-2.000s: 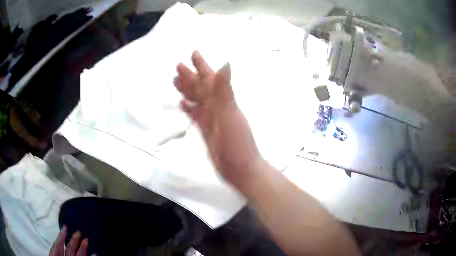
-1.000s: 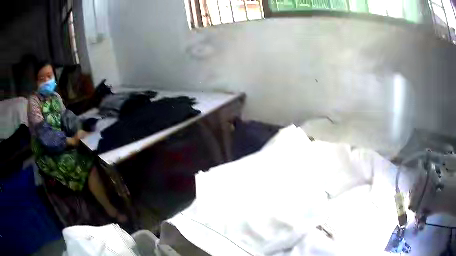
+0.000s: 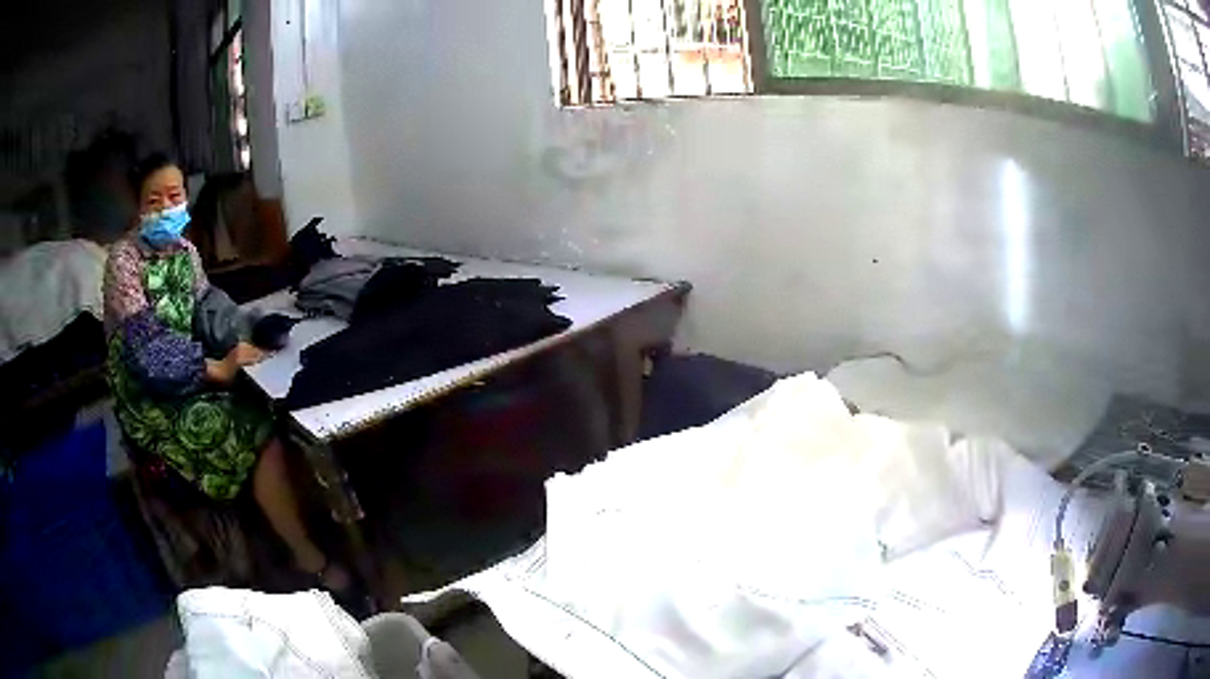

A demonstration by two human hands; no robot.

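A white garment piece [image 3: 743, 531] with thin dark stitched lines lies heaped at the lower middle and right, beside the sewing machine. The sewing machine [image 3: 1152, 557] is cut off by the right edge, with its needle area low in the picture. Another white cloth [image 3: 272, 637] lies at the bottom left. Neither of my hands is in the picture.
A person [image 3: 173, 345] in a blue mask and green patterned apron sits at the left beside a neighbouring table [image 3: 438, 375]. Dark garments [image 3: 438, 325] lie on that table. A blue crate or cloth [image 3: 73, 557] stands at the far left. A grey wall with barred windows is behind.
Since the first frame the view has swung up and left to the room, and both my hands have left the picture. Since the second frame the scene has shifted slightly.
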